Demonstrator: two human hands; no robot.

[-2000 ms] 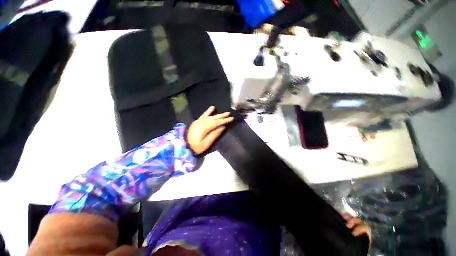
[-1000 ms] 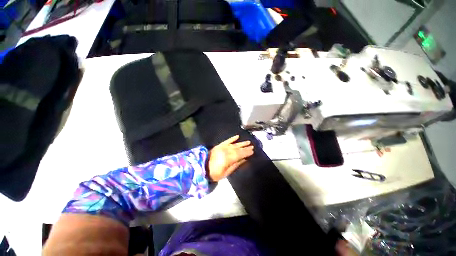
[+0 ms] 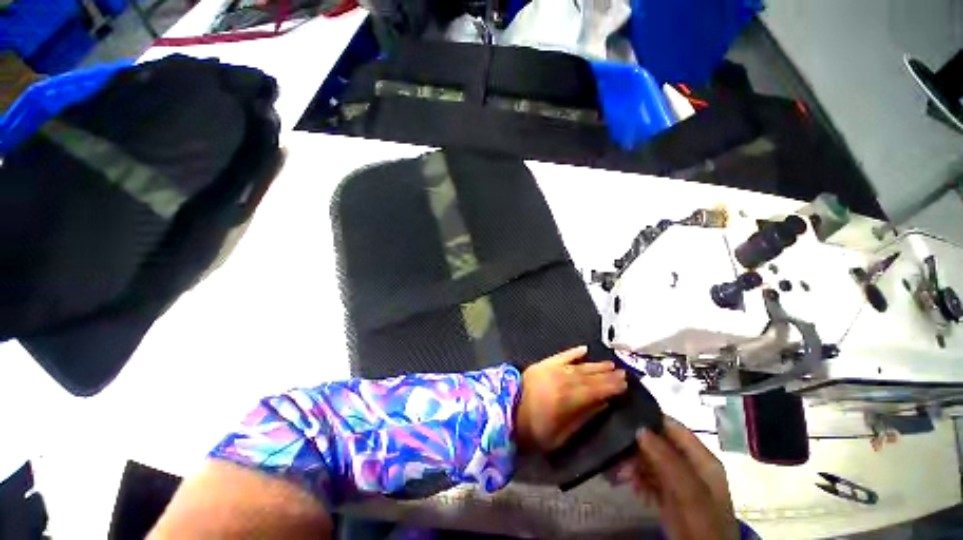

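The black mesh back panel (image 3: 401,227) lies flat on the white table, with camouflage webbing (image 3: 449,216) along it and a black cross strap (image 3: 517,280) across it. My left hand (image 3: 570,396) rests palm down on its lower right part, fingers spread. My right hand (image 3: 681,475) is at the near right edge of the black fabric (image 3: 602,443); its fingertips touch it, blurred, and their grip is unclear. The sewing machine's presser foot area (image 3: 707,369) is right of my left fingertips; the needle cannot be made out.
Stacked black panels (image 3: 127,200) lie at the left. The white machine head (image 3: 686,274) stands at the right. A smartphone (image 3: 776,425) and thread snips (image 3: 847,487) lie by it. More black panels (image 3: 475,116) and a blue bin (image 3: 634,102) are behind the table.
The long black length that ran down to the lower right no longer shows there; the fabric now ends near my hands. My right hand has come up beside my left. The view has shifted.
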